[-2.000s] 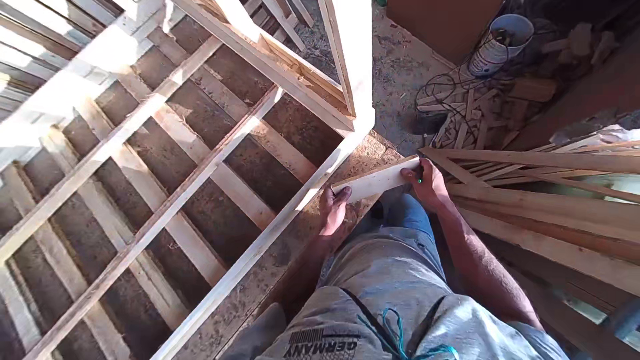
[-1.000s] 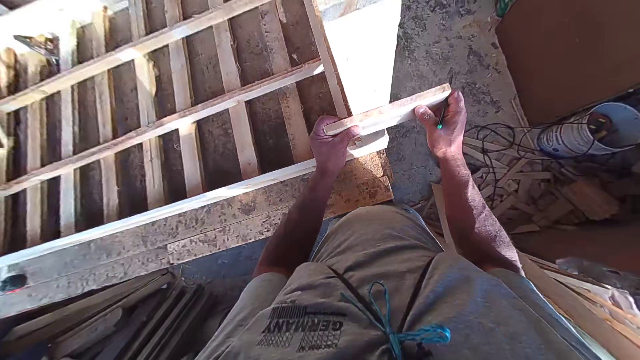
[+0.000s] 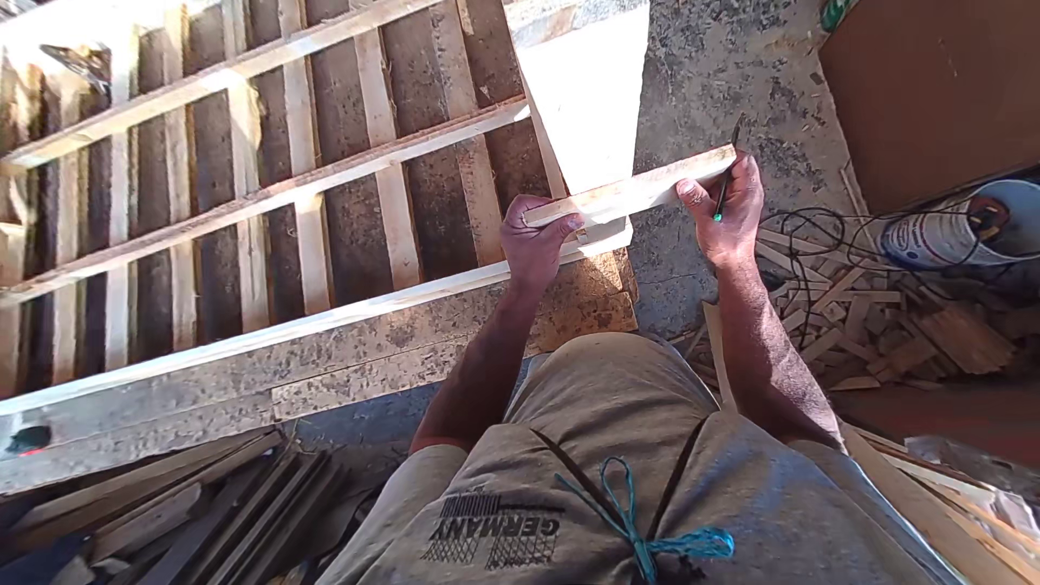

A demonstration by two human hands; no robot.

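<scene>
A short wooden board (image 3: 638, 188) is held level between my two hands, above the near right corner of a slatted wooden frame (image 3: 292, 191). My left hand (image 3: 536, 240) pinches its left end between thumb and fingers. The board's right end is gripped by my right hand (image 3: 725, 207), which also holds a thin dark pencil or pen (image 3: 721, 195) with a green tip against the palm. Just beyond the board, a wide, sunlit wooden piece (image 3: 581, 106) stands at the frame's end. The frame lies on a worktable of planks (image 3: 366, 341).
A white bucket (image 3: 926, 236) with a cable (image 3: 800, 223) stands at the right, by a heap of wood offcuts (image 3: 869, 325). Long boards (image 3: 219, 512) are stacked below the table at the lower left. A brown panel (image 3: 934, 97) is at the upper right.
The view has swung strongly. Both hands keep hold of the board, which is tilted more on edge than two seconds ago.
</scene>
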